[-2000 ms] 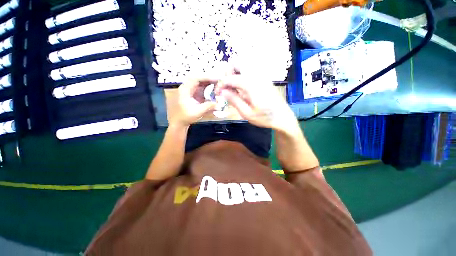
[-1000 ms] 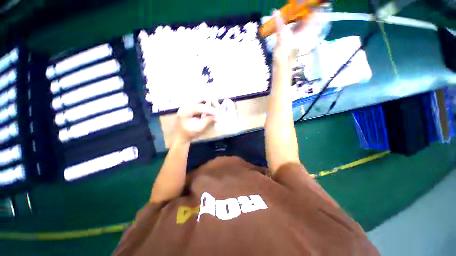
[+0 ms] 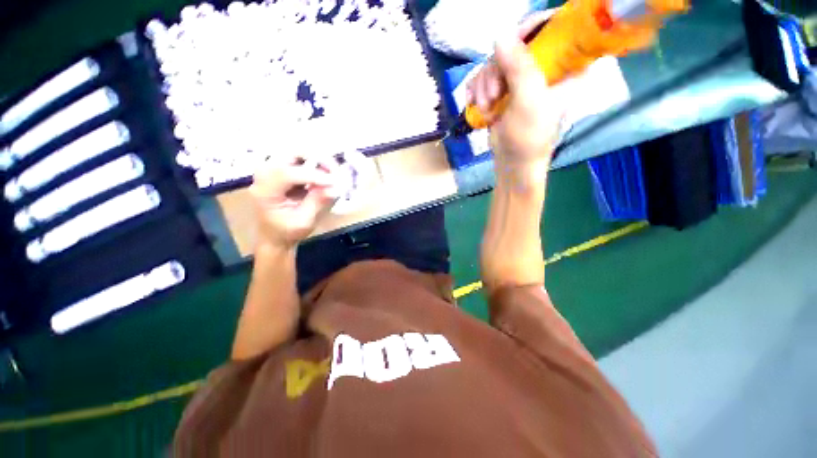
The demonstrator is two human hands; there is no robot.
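Note:
My right hand point(image 3: 522, 103) is closed around the orange electric screwdriver point(image 3: 582, 45), over the bench right of the parts tray. Its dark bit end points down and left. My left hand point(image 3: 288, 199) holds a white tube housing point(image 3: 348, 182) above the tan work board point(image 3: 408, 183); the housing is seen nearly end-on and overexposed, so its details and any small part on it cannot be told. The bit is well apart from the housing.
The black parts tray point(image 3: 313, 149) heaped with small white parts lies beyond the board. Black tube trays point(image 3: 116, 259) with white tubes are at left. A blue bin point(image 3: 461, 148) and clear bag point(image 3: 475, 27) are at right, partly behind my right hand.
My right hand left the work at the left hand, reached to the hanging orange screwdriver, and now brings it nearer. My left hand still holds the housing. The whole view has shifted and tilted.

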